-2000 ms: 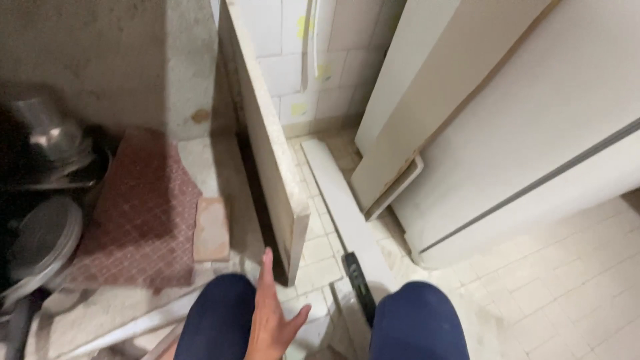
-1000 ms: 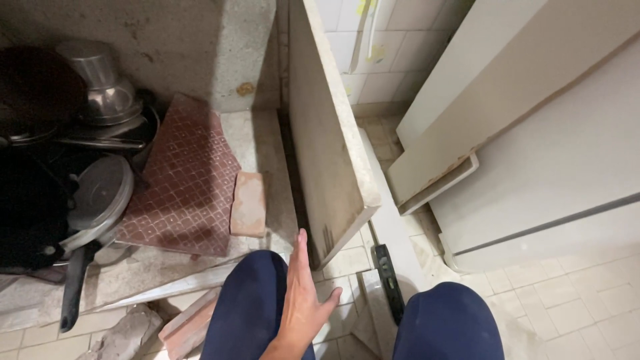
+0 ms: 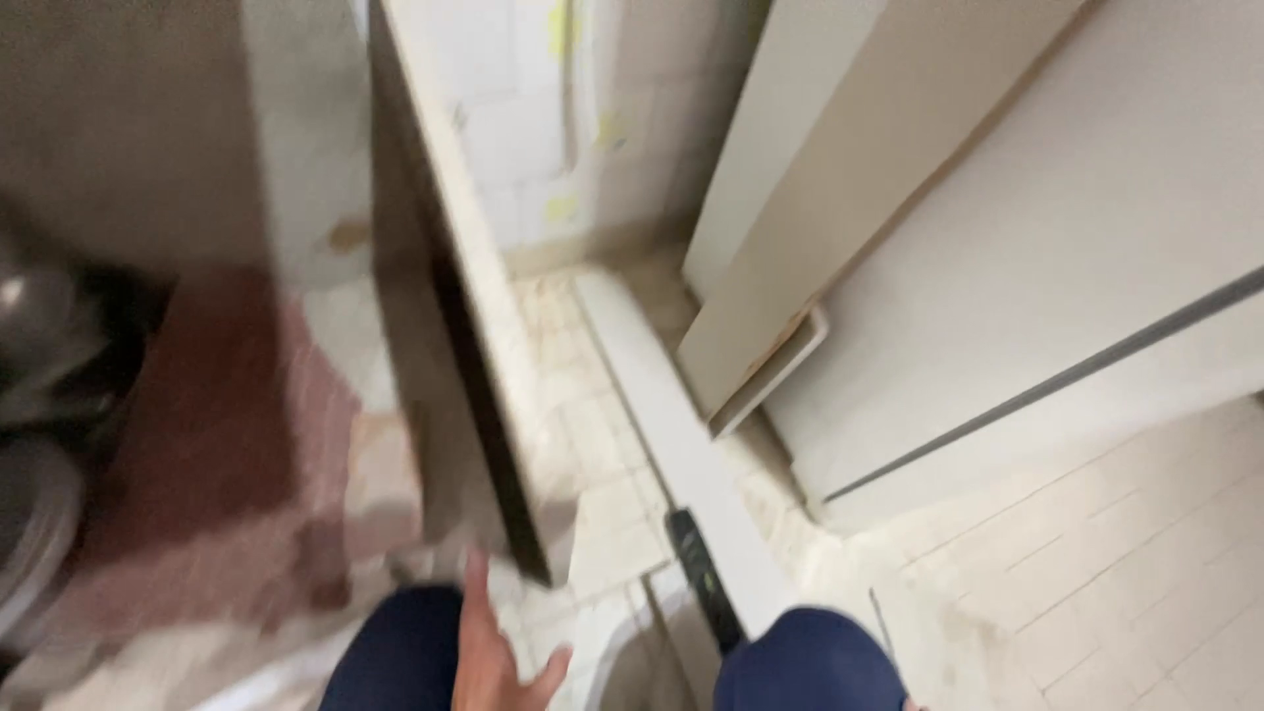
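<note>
My left hand (image 3: 499, 647) is at the bottom, beside my left knee, fingers spread and holding nothing. Its fingertips are near the lower end of an upright pale panel (image 3: 489, 336); no contact can be made out. A long white strip (image 3: 681, 434) lies on the tiled floor right of the panel, with a dark elongated tool (image 3: 706, 583) along its left edge, by my right knee. Only a sliver of skin, seemingly my right hand (image 3: 914, 704), shows beyond that knee; its hold is hidden. Left of the panel are a reddish brick (image 3: 383, 484) and a reddish patterned slab (image 3: 212, 444), both blurred.
Metal pots and a lidded pan (image 3: 35, 523) are at the far left. On the right stand a leaning beige board (image 3: 839, 207) and a large white appliance or cabinet (image 3: 1017, 227). A tiled wall (image 3: 494, 128) with a hanging cable or pipe is ahead.
The view has swung since a second ago. More of the white strip shows beside the panel, whose face now appears narrower. My left hand stays low, near the panel's lower end.
</note>
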